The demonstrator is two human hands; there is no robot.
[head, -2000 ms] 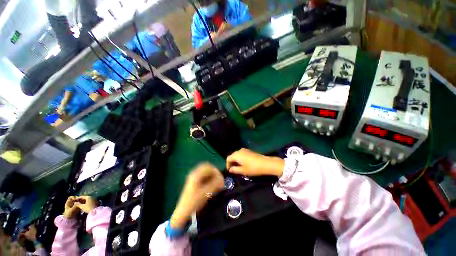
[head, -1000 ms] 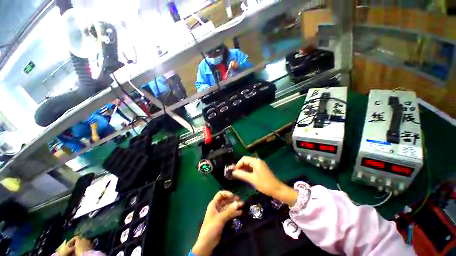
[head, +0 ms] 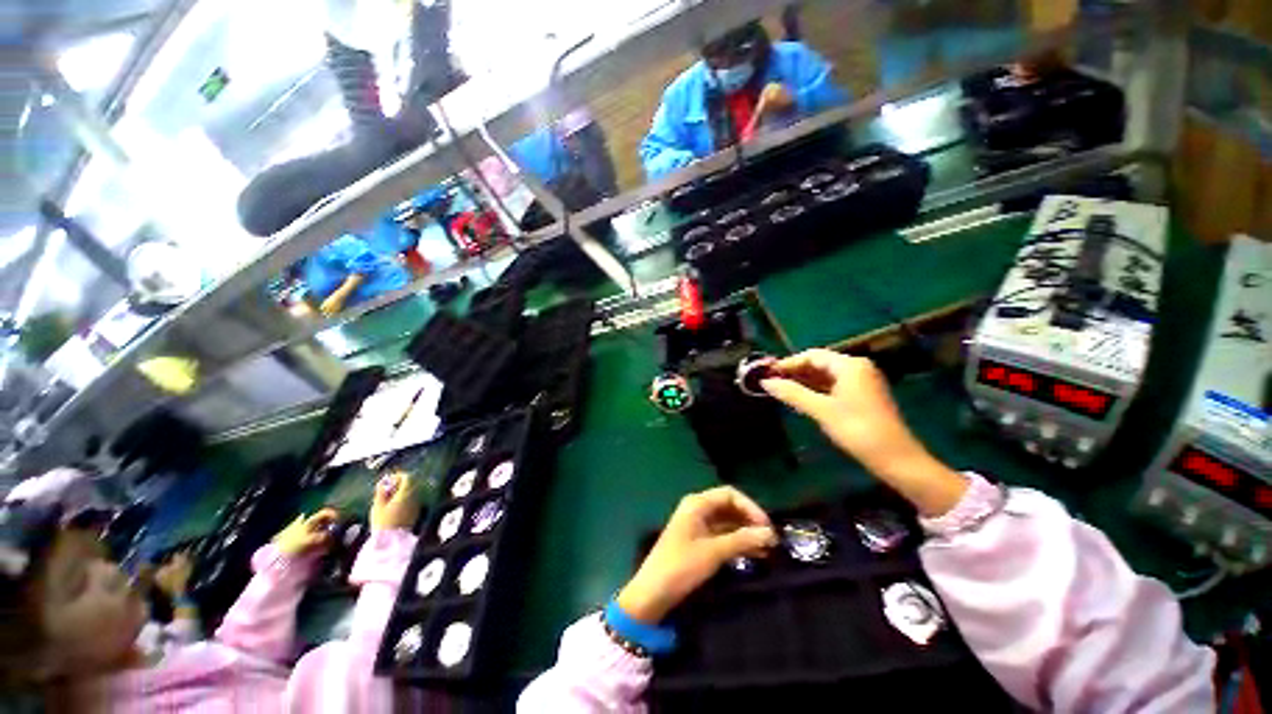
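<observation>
My right hand (head: 851,412) pinches a round watch module (head: 755,375) at the right side of the black test fixture (head: 714,405). Another round module (head: 671,393), its face lit green, sits at the fixture's left side. The fixture's red handle (head: 692,303) is upright. My left hand (head: 698,551) is over the left part of the black work tray (head: 781,631), fingers bent together; whether they hold anything is hidden. Modules with silver rims lie in the tray, one partly behind my left fingers.
A long black tray (head: 396,639) of pale discs is at left, beside a neighbouring worker in pink (head: 265,642). White paper (head: 388,423) and empty black trays (head: 467,360) lie beyond. Two power supplies (head: 1071,328) stand at right. A worker in blue (head: 739,105) sits opposite, behind a filled tray.
My right hand has moved from the tray to the fixture, now with a module in its fingers. The left module's face has gone from dark to green. The view has shifted.
</observation>
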